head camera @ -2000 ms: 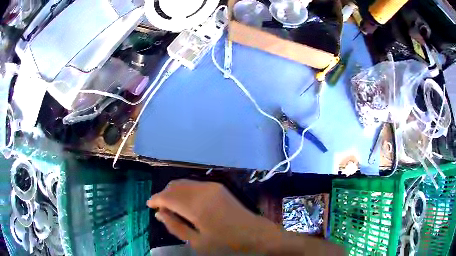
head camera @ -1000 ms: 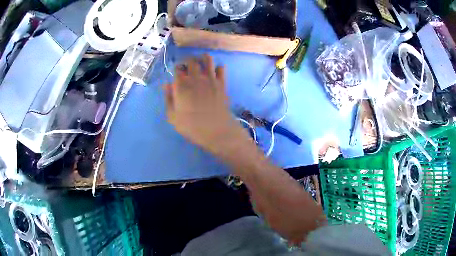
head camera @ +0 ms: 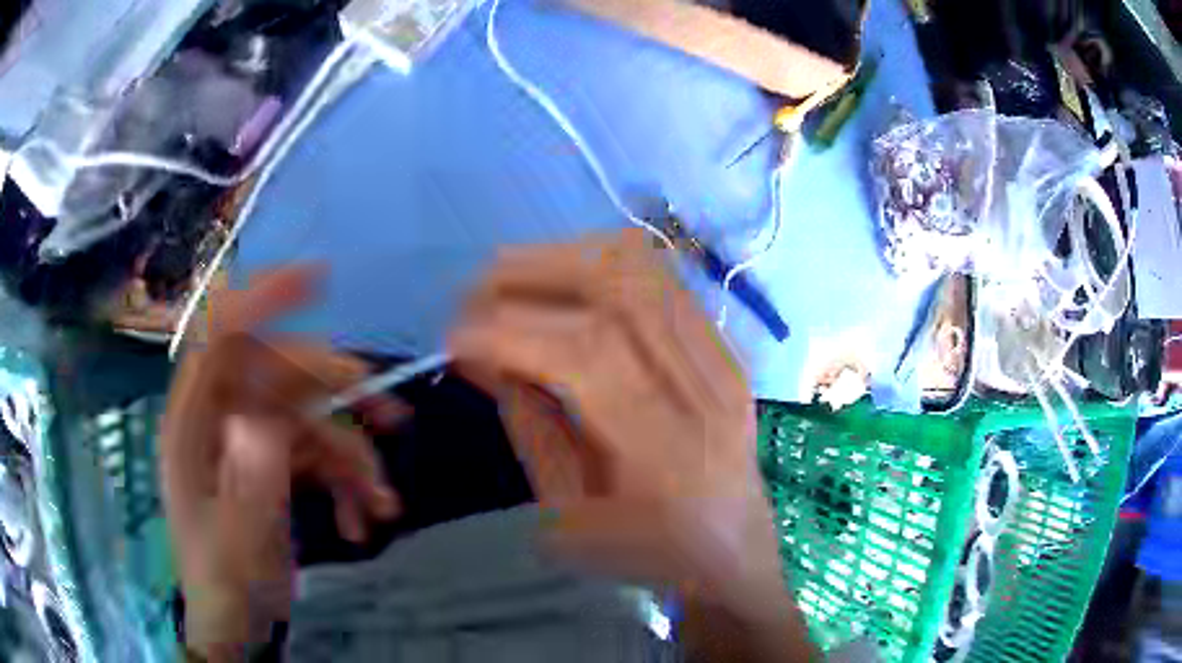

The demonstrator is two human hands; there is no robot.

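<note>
My right hand (head camera: 609, 402) is over the mat's front edge, its fingertips closed on one end of a thin, pale strip (head camera: 392, 380). The strip slants down to the left, towards my left hand (head camera: 259, 453). My left hand has its fingers spread around the strip's far end; blur hides whether they grip it. The blue mat (head camera: 376, 194) lies behind the hands.
Blue-handled pliers (head camera: 758, 301) and a yellow-handled screwdriver (head camera: 787, 117) lie on the mat. A clear parts bag (head camera: 927, 194) is at the right. A green crate (head camera: 862, 499) stands front right, another crate (head camera: 123, 486) front left. A white cord (head camera: 557, 114) crosses the mat.
My right hand has come back from the rear of the mat to its front edge, now with the pale strip. My left hand has come into view. The camera view has shifted.
</note>
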